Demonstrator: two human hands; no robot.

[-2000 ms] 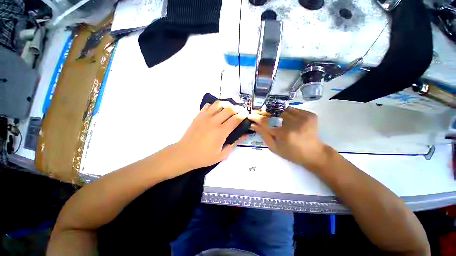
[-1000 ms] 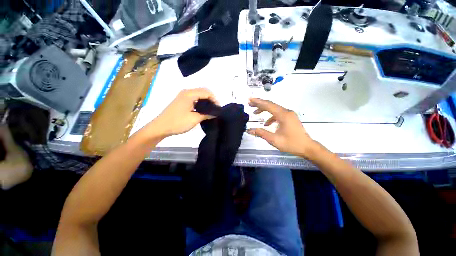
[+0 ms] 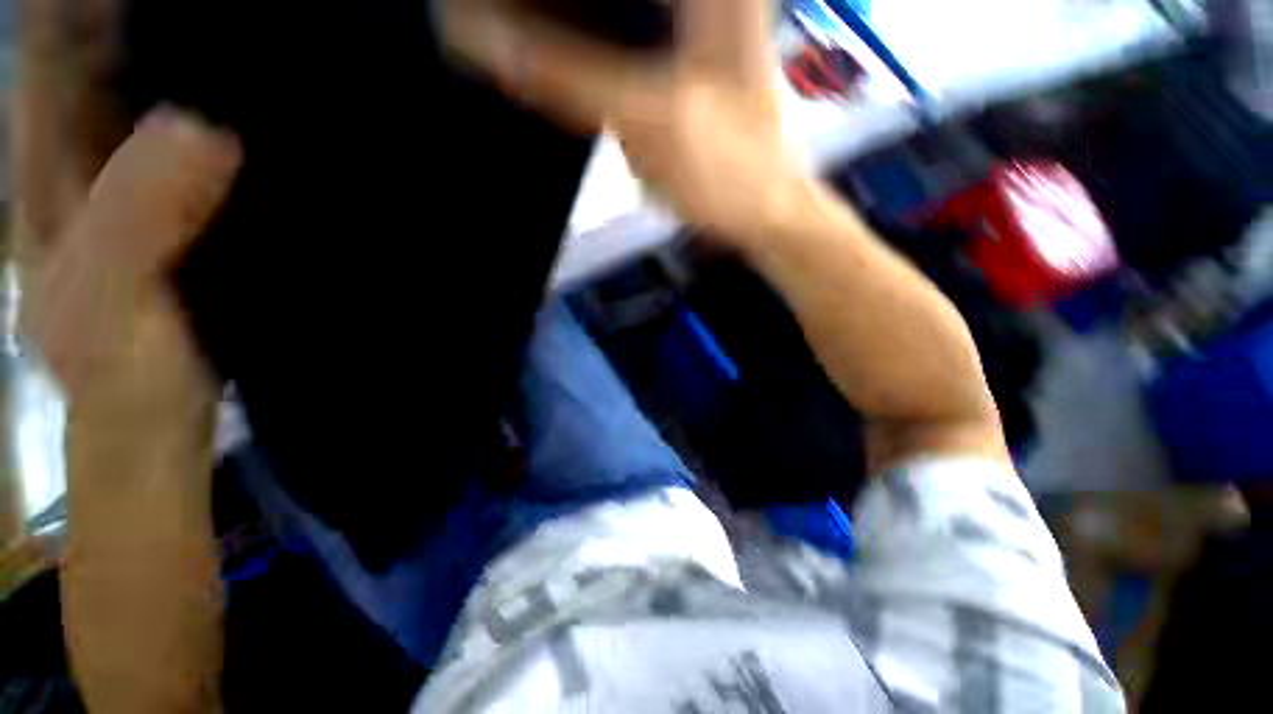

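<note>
A large piece of black cloth (image 3: 377, 265) hangs in front of me at the upper left, over my lap. My left hand (image 3: 119, 244) is at its left edge with the thumb on the cloth, blurred; it grips the cloth. My right hand (image 3: 670, 98) is at the cloth's upper right edge, blurred and partly cut off by the top of the picture. Some fingers lie over or behind the cloth, so its grip cannot be told. The needle and the machine head are not in view.
The white table (image 3: 963, 56) shows at the top right, with red-handled scissors (image 3: 824, 70) on it. A red stool (image 3: 1040, 230) stands on the floor at the right. A blue crate (image 3: 1222, 405) is at the right edge.
My view has swung right and down, away from the machine. The black cloth has been raised from the table edge and spread before me. Both hands have moved up beside it.
</note>
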